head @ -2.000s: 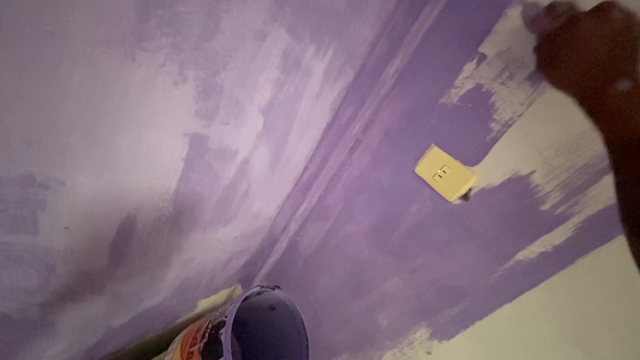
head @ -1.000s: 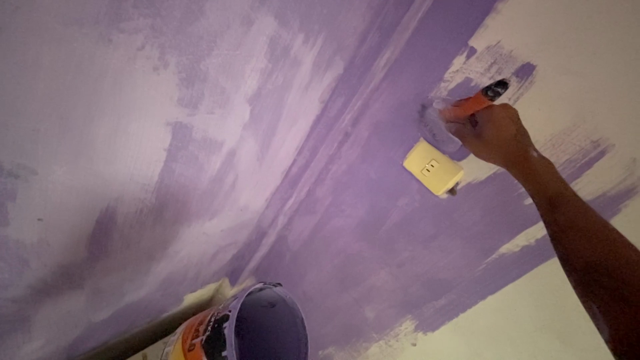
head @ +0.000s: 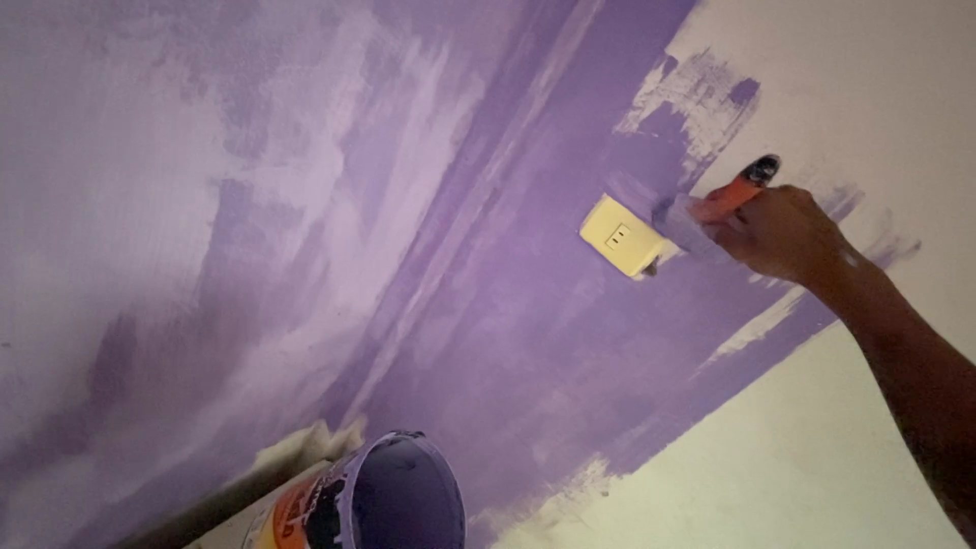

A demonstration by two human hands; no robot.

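Observation:
My right hand point(head: 785, 229) grips a paintbrush point(head: 728, 202) by its orange handle with a black end. The bristles, blurred and coated in purple, are at the wall just right of a yellow electrical outlet plate point(head: 624, 236). Wet-looking purple paint surrounds most of the plate, and a small dark bit sticks out at its lower right corner. A paint bucket point(head: 343, 503) with purple on its rim and inside stands at the bottom of the view. What holds or supports the bucket is hidden. My left hand is out of the frame.
Streaky purple covers the wall on the left point(head: 152, 191), which meets the right wall at a diagonal corner. Unpainted cream wall point(head: 862, 91) lies at the upper right and lower right. Beside the bucket runs a dark strip with a pale, uneven edge point(head: 297, 450).
My right hand came down from the top right corner to beside the outlet plate, then moved slightly right with the brush. More purple strokes show on the cream wall to the right of the plate.

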